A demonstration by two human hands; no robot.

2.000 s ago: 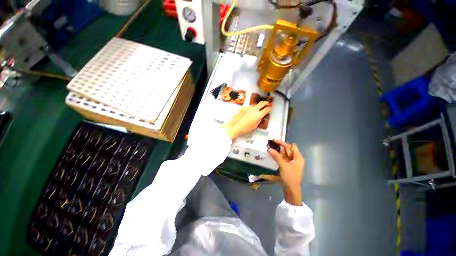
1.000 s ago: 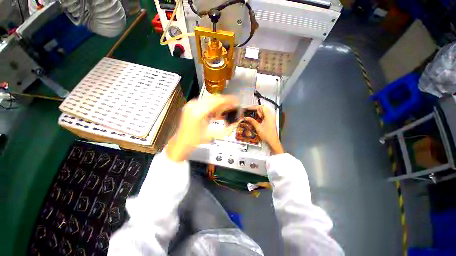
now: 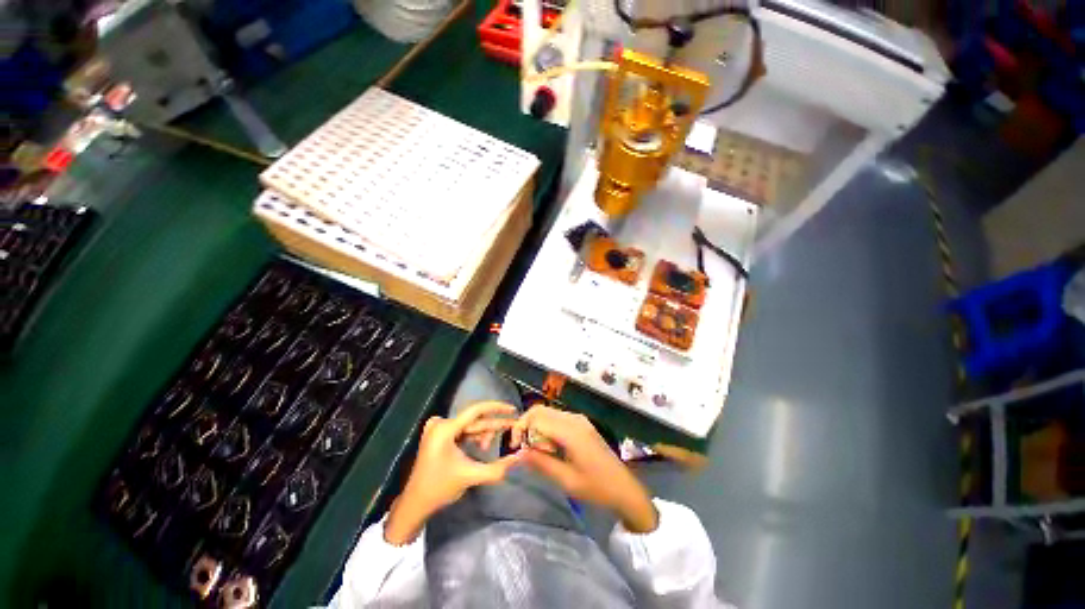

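My left hand (image 3: 458,464) and my right hand (image 3: 579,458) meet over my lap, in front of the press. They hold a small black watch housing (image 3: 515,441) between their fingertips; the fingers cover most of it. The white press base (image 3: 553,292) carries several orange-brown fixture nests, one at the left (image 3: 616,261) and two stacked at the right (image 3: 668,321). The gold press head (image 3: 637,137) stands above and behind the nests. No hand touches the press.
A black blister tray (image 3: 256,410) lies on the green bench at left, with two coppery parts at its near end (image 3: 223,585). White sheets (image 3: 399,179) lie on a thick tan stack. A controller (image 3: 546,60) stands behind. A small black block (image 3: 583,234) is beside the left nest.
Both hands have moved from the press nests down and back over my lap, and now hold the black housing together. The nests are uncovered. The view has shifted.
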